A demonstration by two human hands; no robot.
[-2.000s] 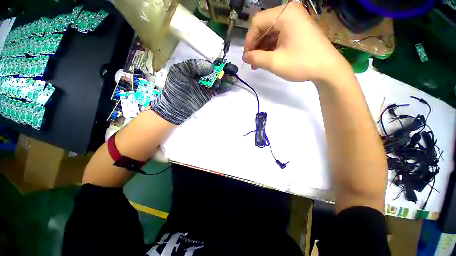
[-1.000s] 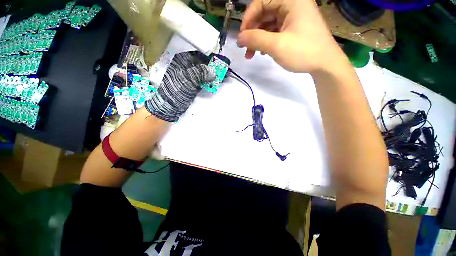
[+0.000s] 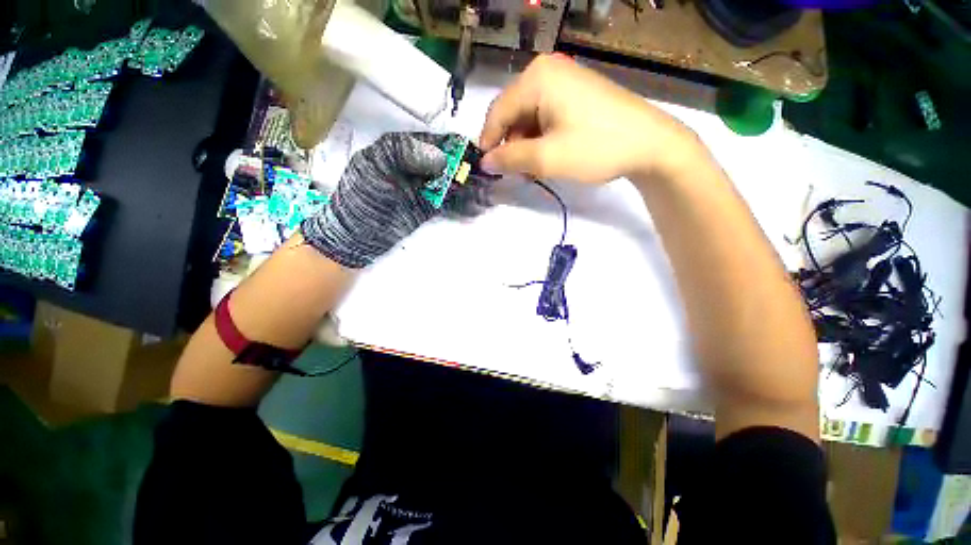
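Observation:
My left hand (image 3: 385,194), in a grey-black striped glove, holds a small green circuit board (image 3: 449,170) tilted, near the top centre of the white mat. My bare right hand (image 3: 564,122) is at the board's right edge, its thumb and fingertips pinched on the black cable's board end; the exact grip is partly hidden by the fingers. The black cable (image 3: 556,283) runs down from there to a tied bundle on the mat, with a small plug at its far end. The dark soldering iron (image 3: 461,66) points down just above the board.
A pile of black cables (image 3: 871,303) lies at the mat's right end. Loose boards (image 3: 279,205) lie at the left. Board rows (image 3: 45,149) cover part of the black table. The duct's white nozzle (image 3: 389,62) hangs above my left hand. A wooden shelf (image 3: 703,53) stands at the back.
My right hand has come down and left from beside the iron to the board's edge. The board has turned in my left hand. The cable's plug end has shifted slightly down and left.

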